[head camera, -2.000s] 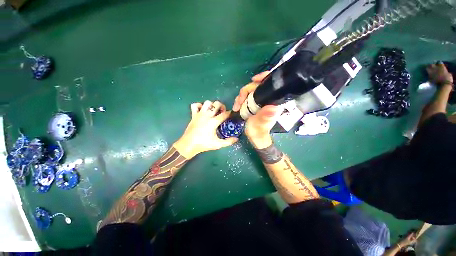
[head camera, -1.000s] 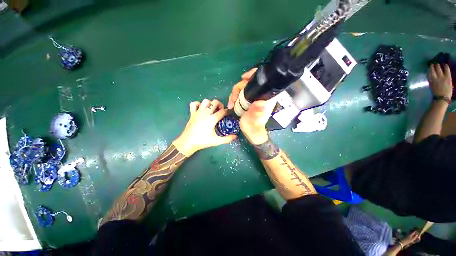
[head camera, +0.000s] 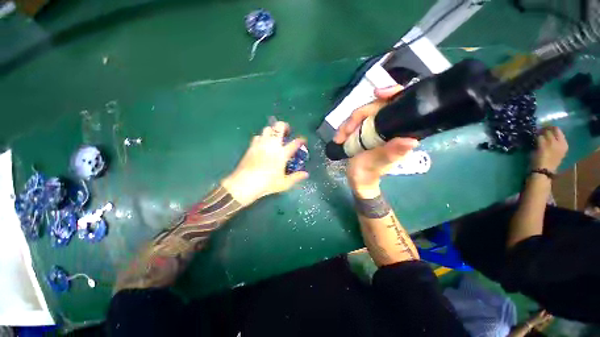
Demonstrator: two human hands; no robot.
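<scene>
My right hand (head camera: 373, 148) is around the pale nose of the black electric screwdriver (head camera: 427, 105), which is tilted with its dark tip apart from the work. My left hand (head camera: 265, 161) is on a round blue-and-white product unit (head camera: 297, 158) on the green bench; the fingers partly cover it. The white screw feeder (head camera: 421, 58) is behind the screwdriver, which partly hides it. A flat white scrap (head camera: 414, 162) lies right of my right hand.
A pile of blue units (head camera: 41, 197) and a pale round shell (head camera: 87, 162) lie at left, beside a white sheet (head camera: 20, 263). One unit (head camera: 260, 24) lies at the back. Black small parts (head camera: 516, 122) and a neighbour's hand (head camera: 550, 149) are at right.
The screwdriver has swung right and its tip has left the unit, with my right hand on it. The back unit is now farther right. The neighbour's hand has moved toward the black parts.
</scene>
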